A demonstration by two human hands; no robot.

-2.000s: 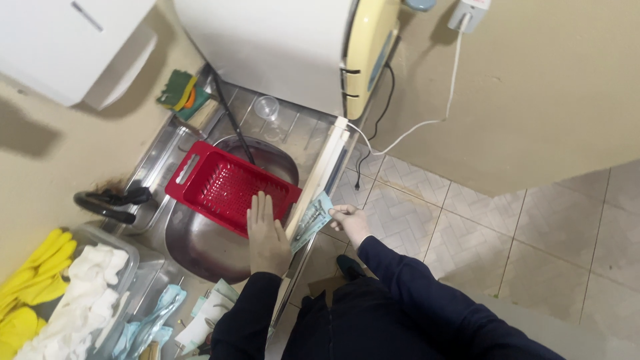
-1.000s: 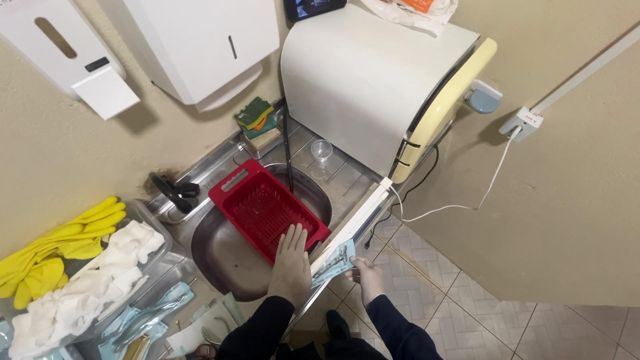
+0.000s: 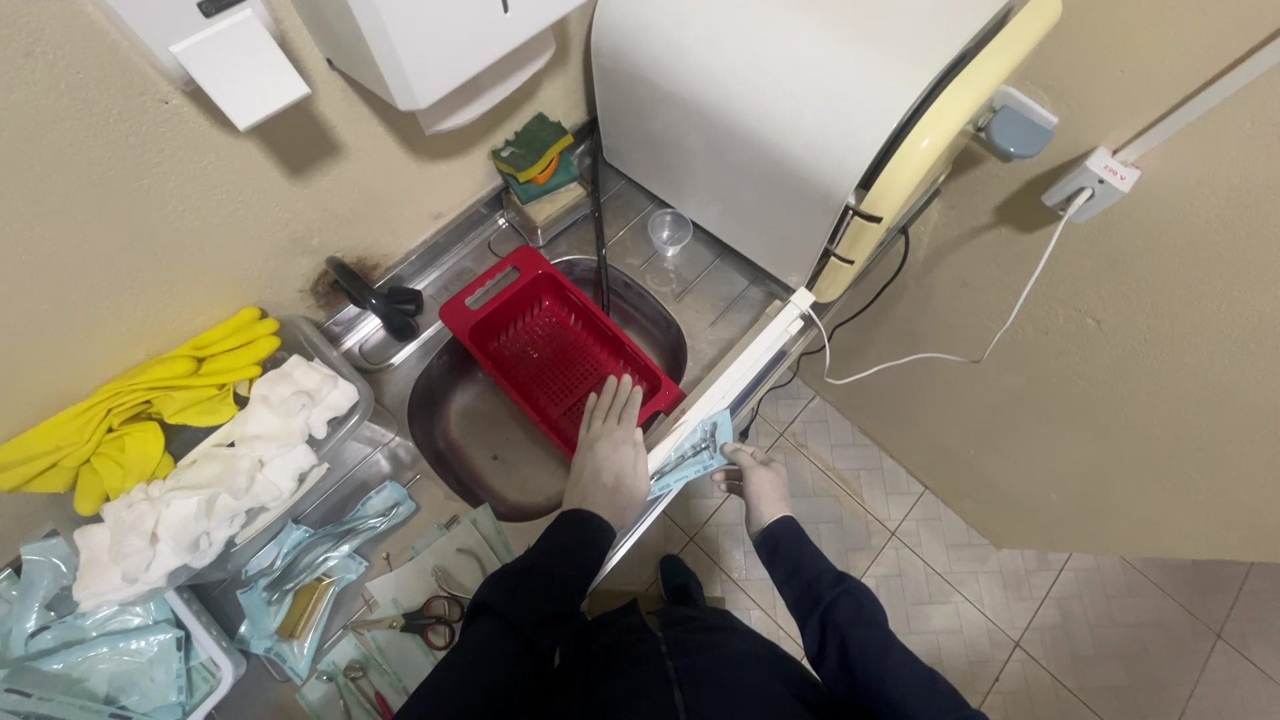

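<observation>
My left hand (image 3: 612, 450), in a pale glove, lies flat with its fingers extended on the near end of a long white bar-shaped device (image 3: 735, 370), beside the red plastic basket (image 3: 560, 350). A blue-edged clear pouch (image 3: 695, 455) with a metal instrument inside lies across the device's edge. Its right end is pinched between the thumb and fingers of my right hand (image 3: 755, 482), also gloved. The part of the pouch next to my left hand is partly hidden.
The basket rests over a steel sink (image 3: 480, 430) with a black faucet (image 3: 375, 298). Yellow rubber gloves (image 3: 150, 410), white cloths (image 3: 210, 480), packed pouches (image 3: 100, 660) and scissors (image 3: 435, 622) lie left. A clear cup (image 3: 670, 231) stands near a large white machine (image 3: 760, 110).
The view has shifted. My left hand stays by the device and basket, and my right hand keeps its hold on the pouch's end.
</observation>
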